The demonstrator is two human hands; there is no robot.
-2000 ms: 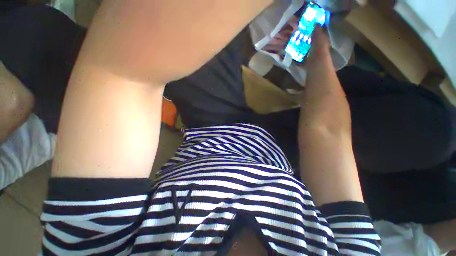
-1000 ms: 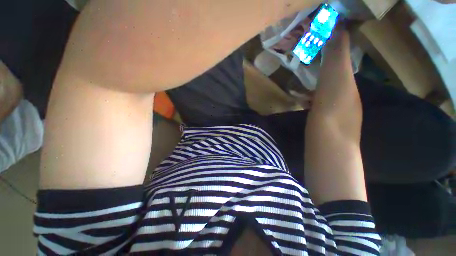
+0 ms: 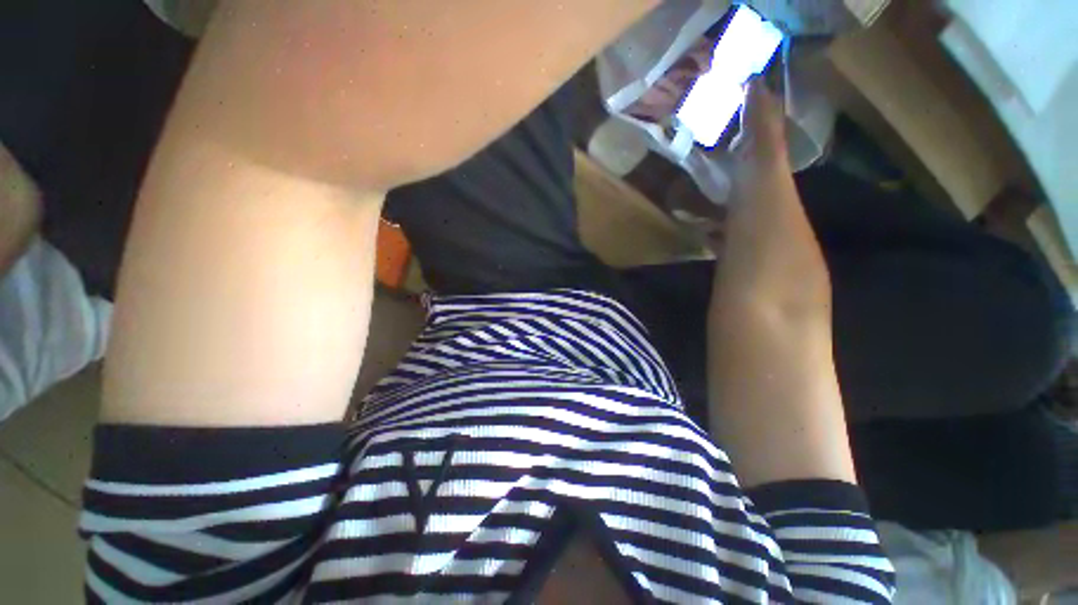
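A smartphone point(image 3: 731, 78) with a glowing white screen is near the top edge, right of centre, held low and tilted. My right hand point(image 3: 764, 99) is small and blurred at its right side, shut on the phone; its fingers are mostly hidden. My bare left forearm and elbow cross the upper left, large and close to the camera. My left hand lies past the top edge, out of the picture.
A translucent plastic bag point(image 3: 662, 73) with pinkish contents is behind the phone. A whitish round object point(image 3: 618, 145) is below it. The curved table edge point(image 3: 934, 112) runs down the upper right. Another person's grey-clad limb point(image 3: 45, 325) is at the left.
The phone and my right hand shifted right, then back left. The phone's screen has turned from blue-green to mostly white. My left arm has shifted slightly.
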